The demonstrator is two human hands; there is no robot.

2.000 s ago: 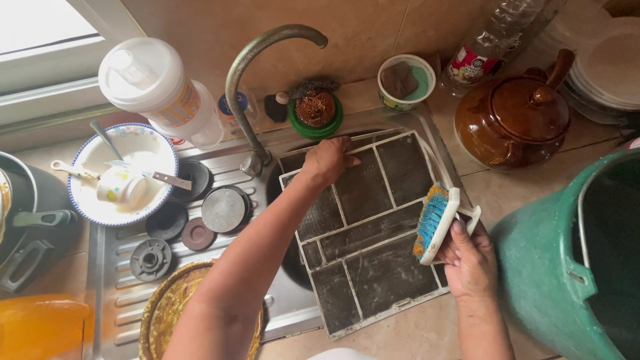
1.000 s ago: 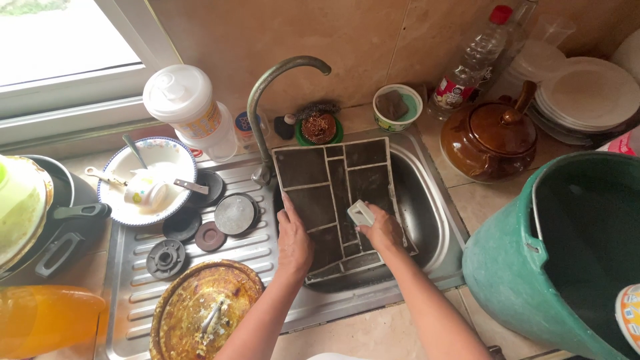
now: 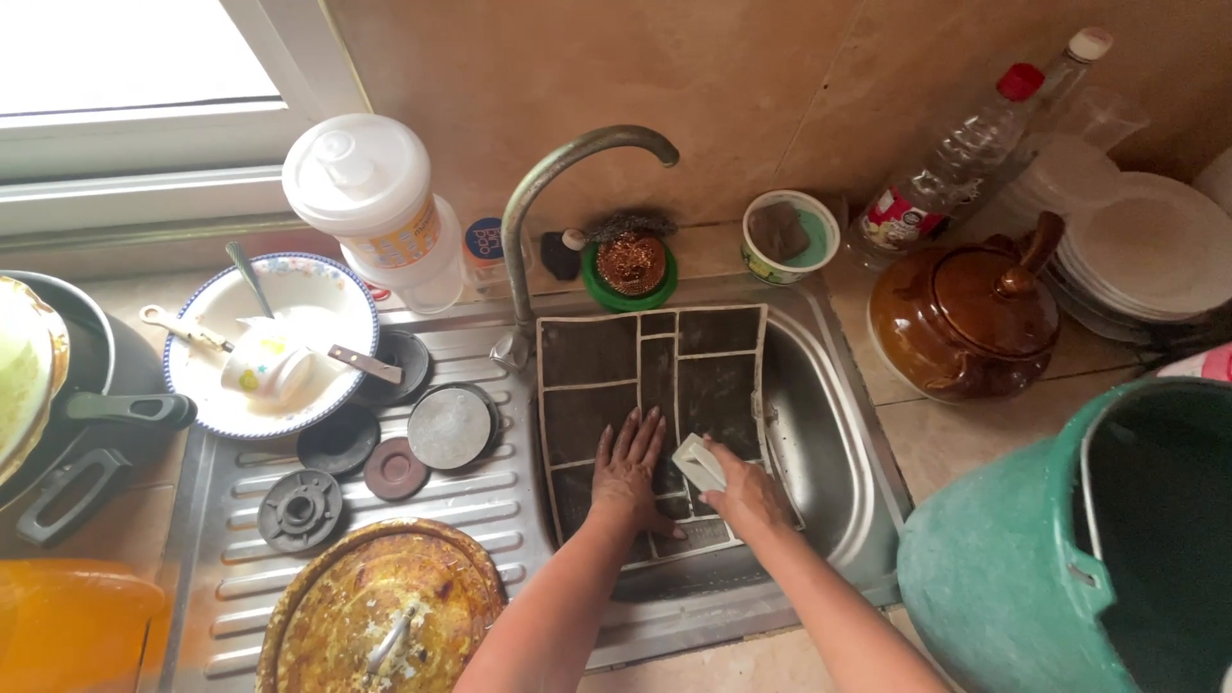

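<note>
A framed mesh filter screen [image 3: 717, 390], dark with pale ribs, lies over the basin of the steel sink [image 3: 833, 481]. My left hand [image 3: 628, 476] rests flat on the mesh near its lower middle, fingers spread, holding nothing. Just right of it, my right hand [image 3: 746, 493] grips the pale handle of a scrubbing brush [image 3: 700, 464] against the screen; its bristles are hidden beneath. The curved metal faucet [image 3: 525, 221] rises behind the screen's upper left corner. A copper scourer [image 3: 630, 263] sits in a green holder behind the sink.
Stove burner parts [image 3: 452, 426] and a rusty round lid [image 3: 385, 606] cover the drainboard. A bowl with utensils [image 3: 274, 419] and a pan [image 3: 91, 337] stand left. At right are a brown ceramic pot [image 3: 962, 322], stacked plates [image 3: 1155, 245] and a green bucket [image 3: 991, 539]. A tub [image 3: 789, 236] stands behind.
Two seconds ago the brush was held off the screen's right side, blue bristles showing, and the screen lay slanted. Since one second ago, my left hand has moved from its left edge onto the mesh.
</note>
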